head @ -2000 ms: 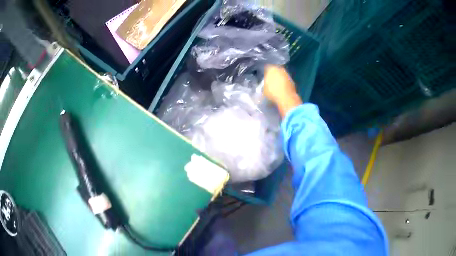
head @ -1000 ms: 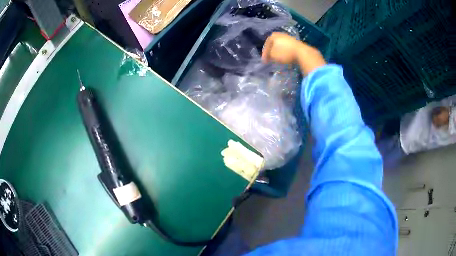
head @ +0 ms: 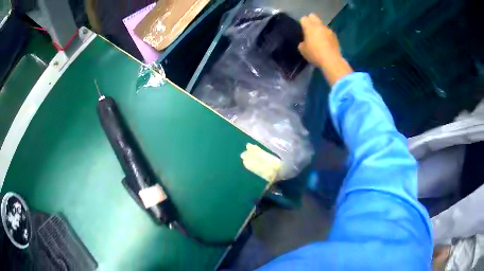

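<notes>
My right hand (head: 321,45), bare in a blue sleeve, is over the dark green-blue crate (head: 207,62). Its fingers grip the right edge of a flat black piece (head: 284,45), which looks like a vent grille; slots cannot be made out. Clear crumpled plastic bags (head: 260,108) lie around and below the piece. My left hand is not in view. The electric screwdriver (head: 124,151) lies on the green bench (head: 196,143), bit towards the top. Black slotted vent grilles (head: 63,243) and the white-rimmed screw dish (head: 16,219) are at the lower left.
A neighbouring crate holds tan cardboard (head: 167,24) and a pink sheet (head: 139,34). Stacked dark green crates (head: 408,58) stand at the upper right. A person in white (head: 451,153) is at the right edge. The screwdriver's cable (head: 204,243) runs over the bench edge.
My right hand has moved up and right across the crate. The flat black piece now shows raised at its fingers among the bags. A person in white shows larger at the right.
</notes>
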